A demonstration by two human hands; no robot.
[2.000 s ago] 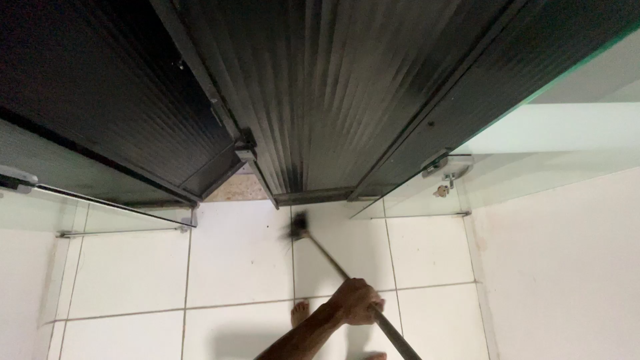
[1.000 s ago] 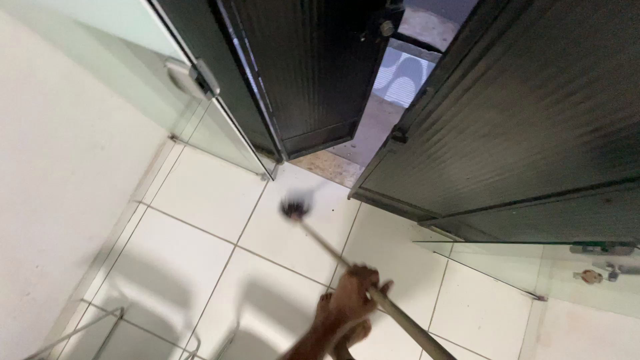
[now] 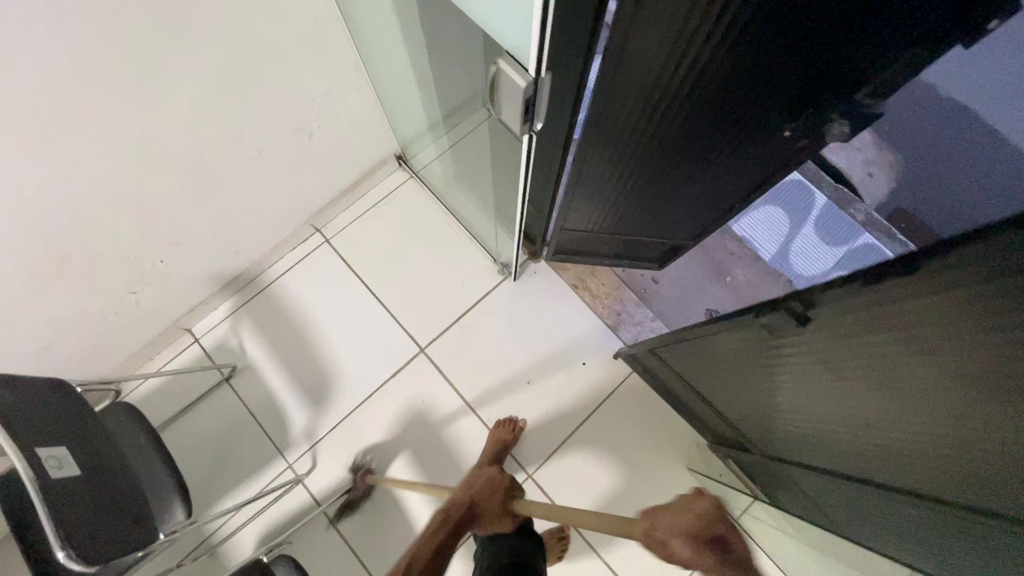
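A broom with a pale wooden handle (image 3: 580,517) lies slantwise across the lower part of the view. Its dark bristle head (image 3: 354,488) is at the lower left, over the white floor tiles by a chair's metal legs. My left hand (image 3: 492,500) is closed around the handle nearer the bristles. Toward the handle's other end, my right hand (image 3: 694,532) grips it, slightly blurred. My bare feet (image 3: 504,436) show beneath the handle, beside a dark trouser leg.
Black chairs (image 3: 148,456) with chrome frames stand at lower left. A glass door panel (image 3: 456,152) meets the white wall. Dark ribbed metal doors (image 3: 840,384) stand apart at right, with a stone threshold (image 3: 604,300) and a patterned mat (image 3: 812,232) beyond. Small specks lie on the tiles.
The broom head has moved from near the doorway to beside the chair legs. My right hand has come into view on the handle. The view has swung left, showing the chairs.
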